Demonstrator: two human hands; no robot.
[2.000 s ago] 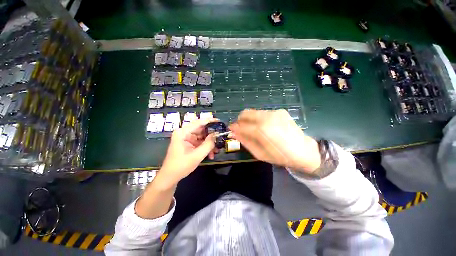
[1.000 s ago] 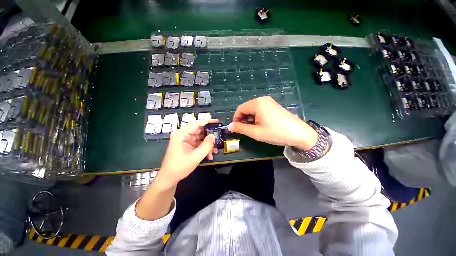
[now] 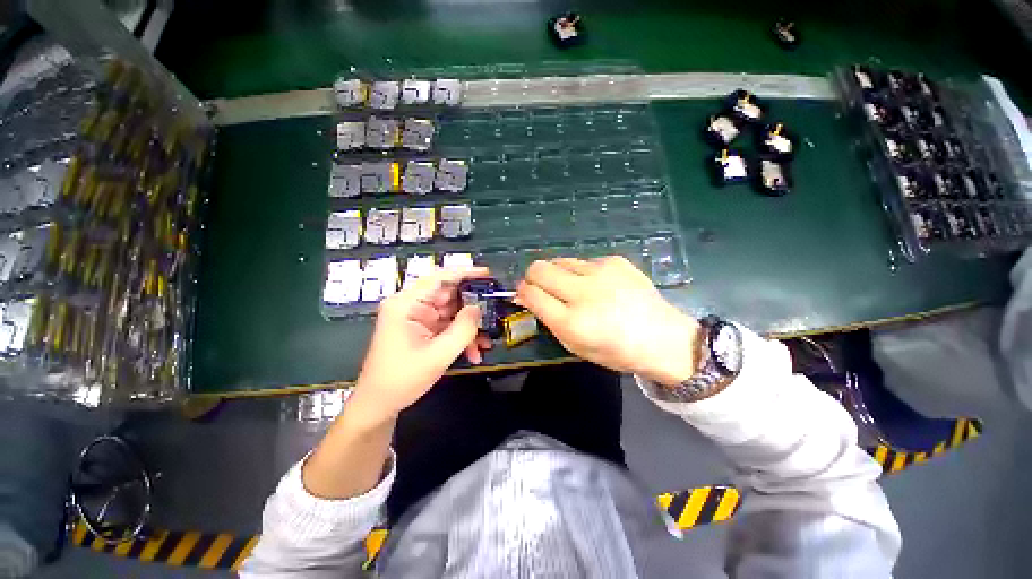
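Observation:
My left hand holds a black device housing between thumb and fingers, near the bench's front edge. A silver-grey battery with a yellow edge sticks out at the housing's lower right, beside my right fingertips. My right hand holds thin silver tweezers, whose tip lies over the top of the housing. The tweezers are mostly hidden by my fingers. Just beyond, a clear blister tray has rows of silver-grey batteries in its left side.
Several black housings lie right of the tray. A housing tray is at far right. Stacked blister trays rise at far left. Two lone units lie beyond the metal strip. A neighbour's sleeve shows at right.
My right hand has moved back in to the housing, with the tweezers across its top. The battery is more tilted. The lone units beyond the strip have shifted left.

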